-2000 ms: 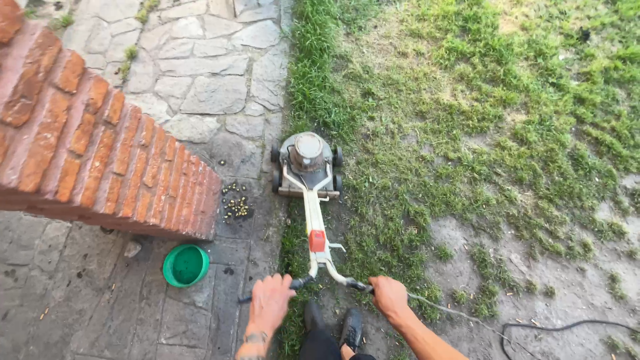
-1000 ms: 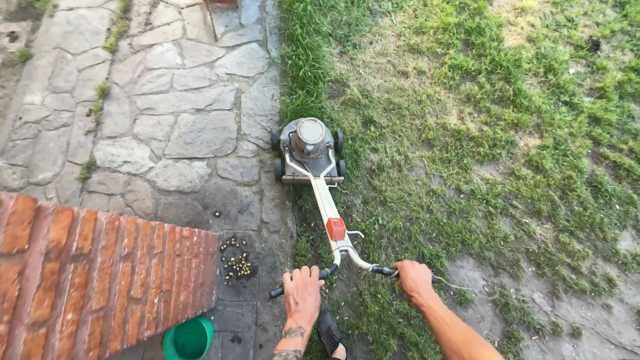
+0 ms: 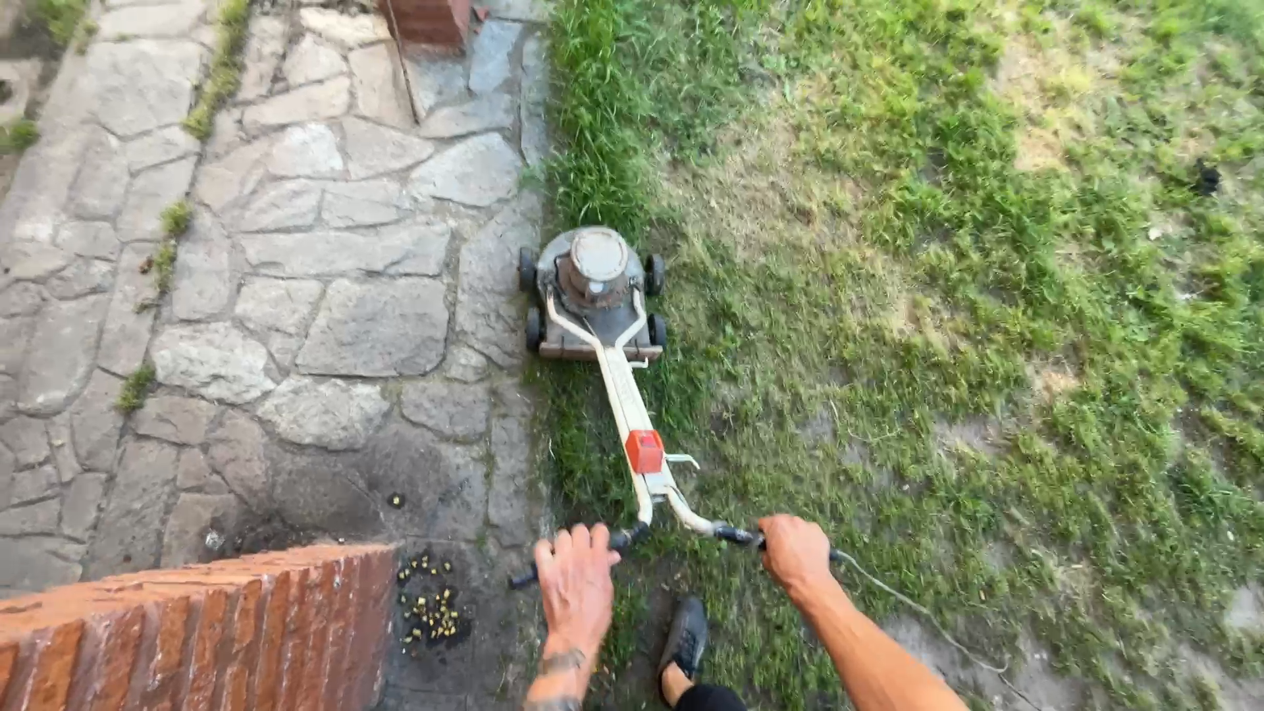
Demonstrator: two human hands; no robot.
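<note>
An electric lawn mower (image 3: pixel 595 286) with a round grey deck and black wheels stands on the strip of grass beside the stone paving. Its pale handle shaft (image 3: pixel 622 395) carries a red switch box (image 3: pixel 645 451) and splits into two black-gripped bars. My left hand (image 3: pixel 575 583) rests over the left bar, its fingers partly hidden from above. The right bar is in my right hand (image 3: pixel 796 555), closed round the grip. From beside that hand a thin cable (image 3: pixel 918 607) trails over the ground to the lower right.
A brick pillar (image 3: pixel 207 627) fills the lower left, with small yellow bits (image 3: pixel 432 612) on the paving (image 3: pixel 375 326) beside it. Another brick base (image 3: pixel 430 22) stands at the top. Tall grass (image 3: pixel 597 128) lines the paving edge; patchy lawn (image 3: pixel 938 296) spreads right. My shoe (image 3: pixel 685 637) is below the handle.
The mower has moved forward along the paving edge with both hands at its handle. The view has moved along too; the green bucket seen earlier is out of view, and a second brick base shows ahead.
</note>
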